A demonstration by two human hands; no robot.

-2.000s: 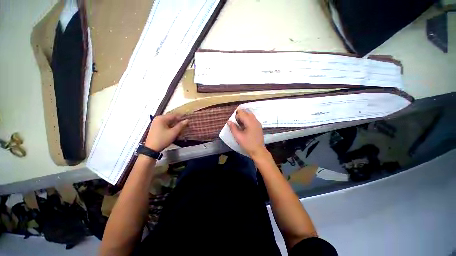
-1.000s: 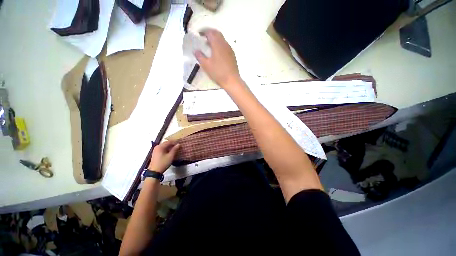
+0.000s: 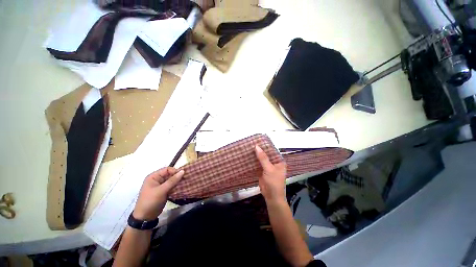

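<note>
Reddish-brown checked fabric pieces (image 3: pixel 224 166) lie in a long stack at the table's near edge. My left hand (image 3: pixel 161 189) pinches the left end of the checked fabric between thumb and fingers. My right hand (image 3: pixel 272 174) grips its upper ply further right, thumb on top, and holds that part raised and folded over the stack. The rest of the stack (image 3: pixel 318 160) lies flat to the right. A narrow stack topped with white marker paper (image 3: pixel 308 138) lies just behind, partly covered by the raised fabric.
A long white marker strip (image 3: pixel 141 167) lies diagonally at left, beside a black stack (image 3: pixel 83 156) on kraft paper (image 3: pixel 141 117). Mixed cut bundles (image 3: pixel 99 39) lie at back left. A black stack (image 3: pixel 313 83) and the cutting machine (image 3: pixel 449 57) are right. Gold-handled shears (image 3: pixel 7 206) lie far left.
My right hand turned back the white paper, reached to the diagonal strip, and has returned to grip the checked fabric, now lifted. The white paper is off this stack. The view has shifted.
</note>
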